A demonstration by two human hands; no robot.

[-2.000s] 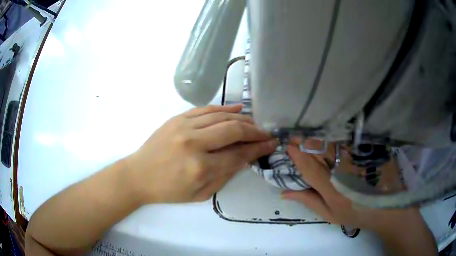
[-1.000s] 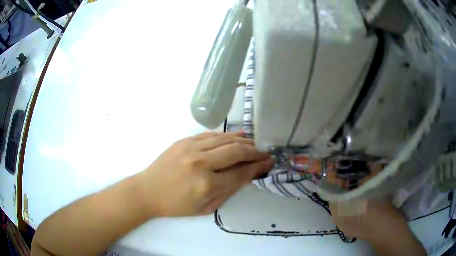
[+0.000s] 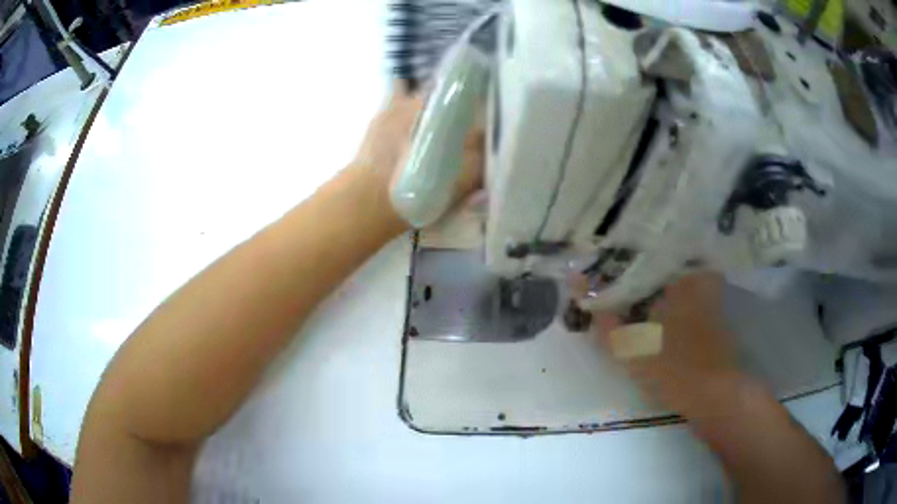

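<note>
The off-white sewing machine head (image 3: 536,138) stands in front of me. My left hand (image 3: 393,138) is up behind the pale rounded tube (image 3: 438,148), blurred and partly hidden by it. Striped cloth (image 3: 423,39) shows just beyond that hand, at the top; whether the fingers grip it is hidden. My right hand (image 3: 654,330) is under the machine head at the right, blurred, with a pale patch on it; its fingertips are hidden by machine parts. The shiny needle plate (image 3: 457,295) is uncovered, with no cloth on it.
The white table top (image 3: 197,236) spreads left of the machine. The machine bed (image 3: 472,389) has a dark chipped outline. A knob (image 3: 777,234) sticks out on the head. Dark-and-white cloth (image 3: 870,394) shows at the right edge. Another machine table (image 3: 34,177) stands at far left.
My left hand has moved from beside the needle up and away behind the tube. The striped band has left the needle area, and striped cloth now shows at the top. The view has shifted.
</note>
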